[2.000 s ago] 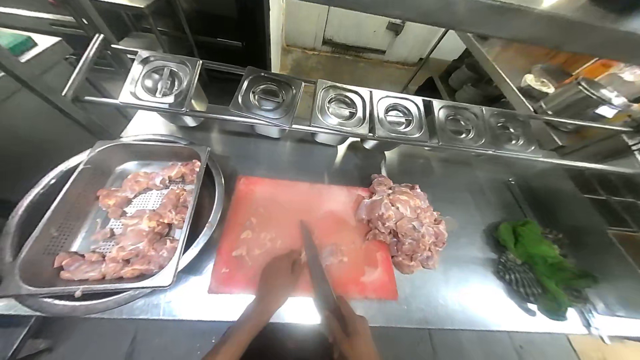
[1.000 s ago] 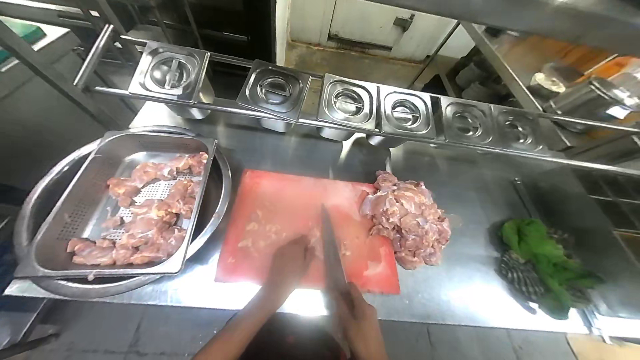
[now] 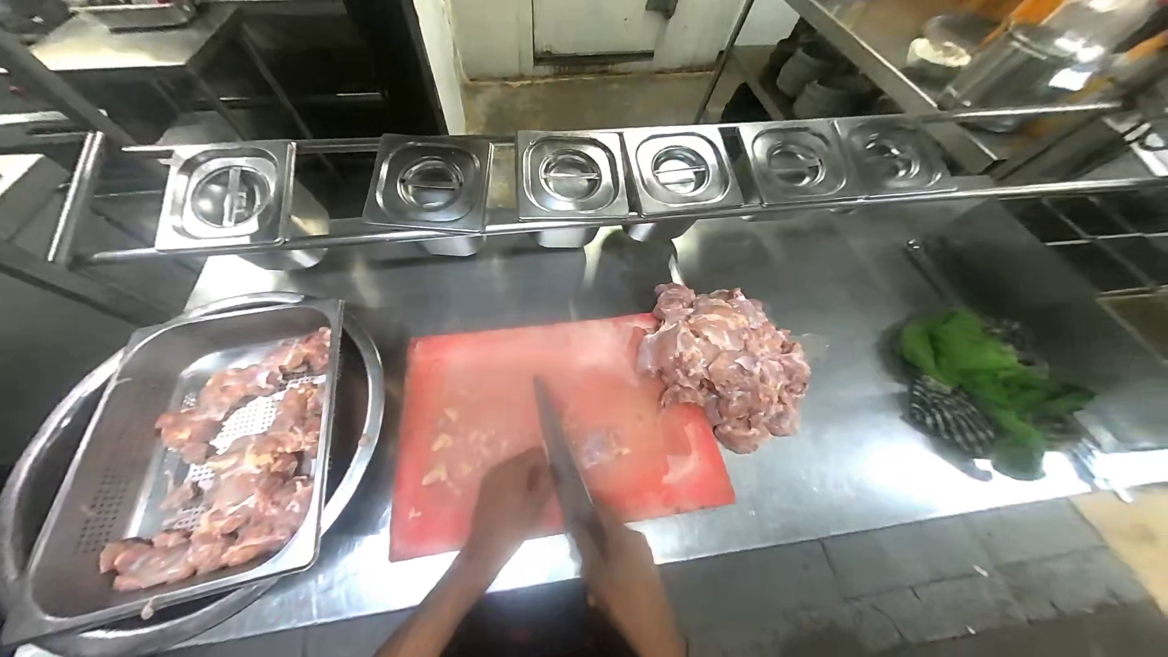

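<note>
A red cutting board (image 3: 511, 365) lies on the steel counter, with small yellowish scraps and a small piece of meat (image 3: 602, 447) on it. My right hand (image 3: 620, 561) grips a kitchen knife (image 3: 564, 452) by its handle, the blade angled up and left over the board. Close beside the blade is my left hand (image 3: 516, 493), blurred, with curled fingers; whether it holds anything is hidden. A heap of raw meat pieces (image 3: 725, 365) overlaps the board's right side. To the left, a perforated steel pan (image 3: 119, 438) holds more raw meat (image 3: 246, 474) and rests on a large round metal basin (image 3: 370, 383).
Several lidded steel containers (image 3: 570, 178) sit in a rail rack (image 3: 511, 222) along the counter's far side. At right lie a green cloth (image 3: 976, 374) and a dark striped cloth (image 3: 949, 415). A thin metal utensil (image 3: 926, 260) lies behind them.
The knife and both hands stay over the lower middle of the board, with only small shifts. The meat heap and the filled pan look much the same.
</note>
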